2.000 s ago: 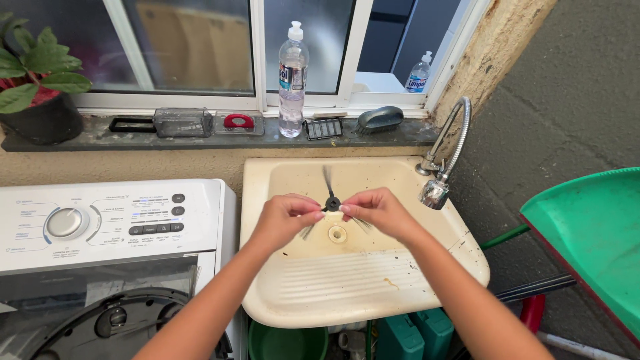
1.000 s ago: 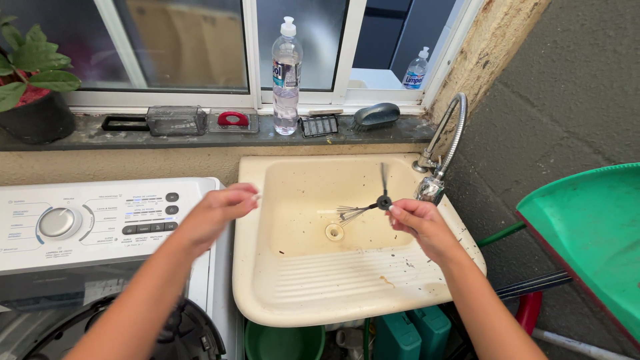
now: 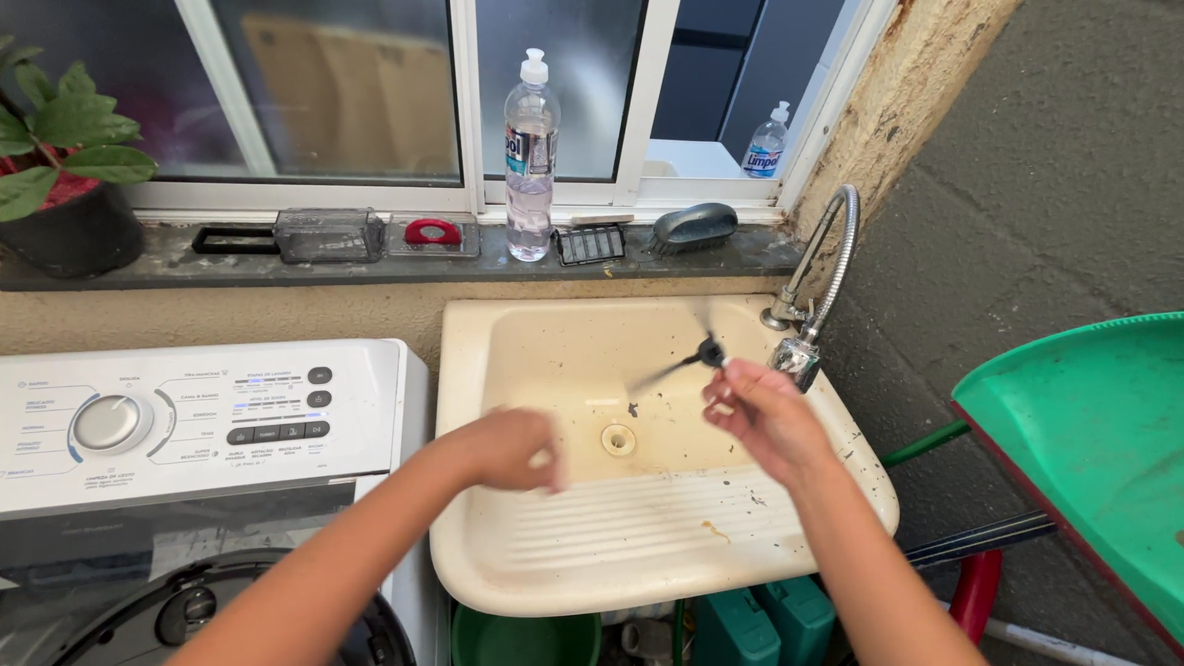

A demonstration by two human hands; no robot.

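My right hand (image 3: pixel 758 407) pinches a small black side brush (image 3: pixel 710 352) with thin bristle arms above the right part of the cream laundry sink (image 3: pixel 462 462). Two of its arms show, one pointing up and one down to the left, both blurred. My left hand (image 3: pixel 518 450) hangs over the sink's left side, blurred, with its fingers curled; whether it holds anything cannot be made out. Dark specks of debris lie in the basin around the drain (image 3: pixel 618 439) and on the ribbed slope. The chrome faucet (image 3: pixel 797 356) stands just beyond my right hand.
On the sill (image 3: pixel 370 268) are a clear dust bin part (image 3: pixel 329 235), a red-handled piece (image 3: pixel 433 232), a detergent bottle (image 3: pixel 531 166), a black filter frame (image 3: pixel 590 245) and a scrub brush (image 3: pixel 696 227). A washing machine (image 3: pixel 231 407) stands left, a green dustpan (image 3: pixel 1091 444) right.
The brush was between both hands over the drain; my left hand let go and moved left, and is now back over the sink. My right hand keeps the brush, now farther right.
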